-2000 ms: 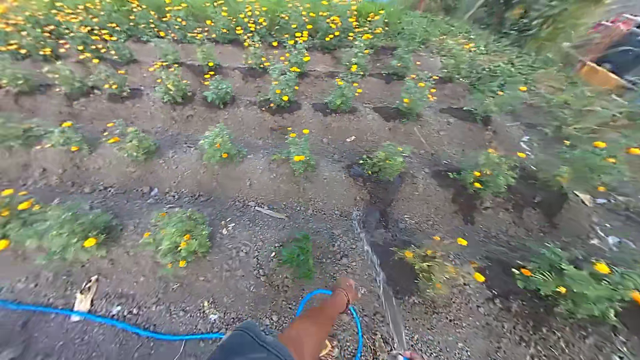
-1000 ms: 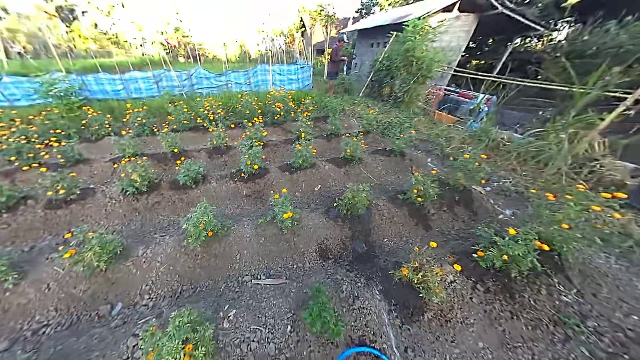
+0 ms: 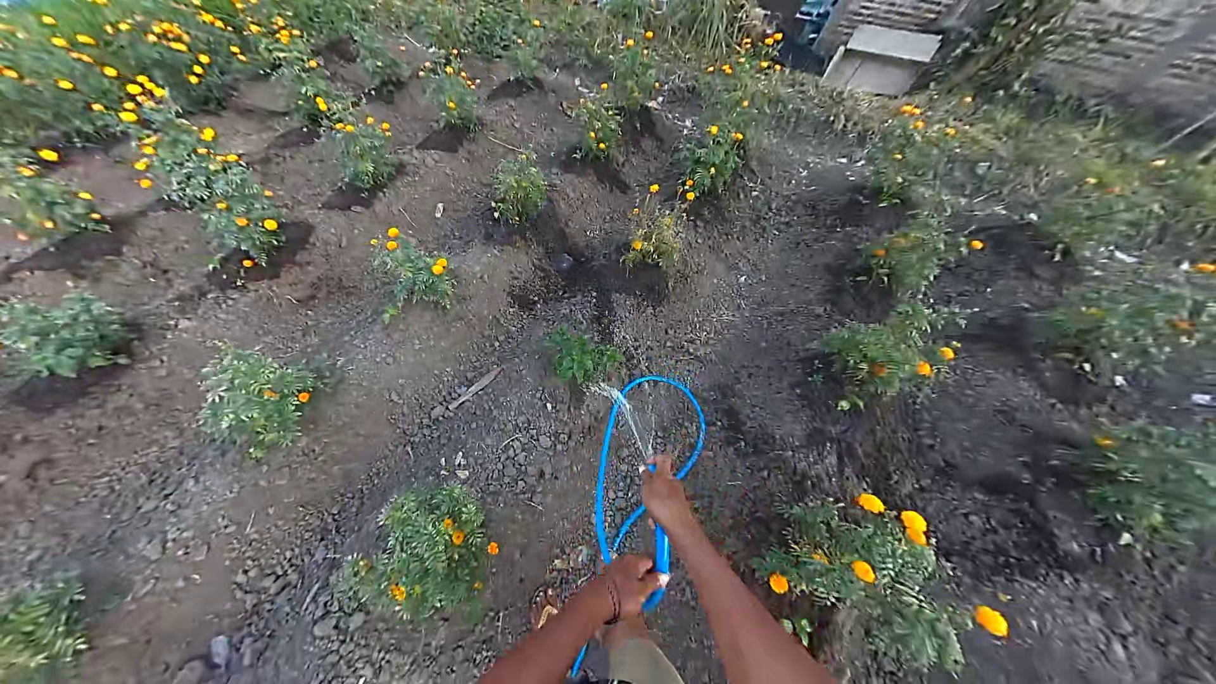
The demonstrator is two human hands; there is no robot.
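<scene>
A blue garden hose [image 3: 701, 418] loops over the soil in front of me. My right hand [image 3: 664, 489] grips it near its outlet, where water [image 3: 627, 413] sprays forward toward a small green plant without flowers [image 3: 581, 358]. Lower down, my left hand [image 3: 631, 581], with a dark band at the wrist, is closed around another stretch of the hose. Wet, dark soil [image 3: 579, 271] lies beyond the small plant, beside a marigold plant with sparse yellow blooms [image 3: 655, 237].
Marigold plants grow in rows on both sides, one close at the right [image 3: 869, 570] and one at the left [image 3: 432, 546]. Stony soil [image 3: 503, 456] runs between them. A pale slab [image 3: 882, 59] and a block wall [image 3: 1130, 57] stand at the upper right.
Both hands on the hose are now in view; one second ago neither showed. The water now falls near the small green plant. The view has swung down and to the right.
</scene>
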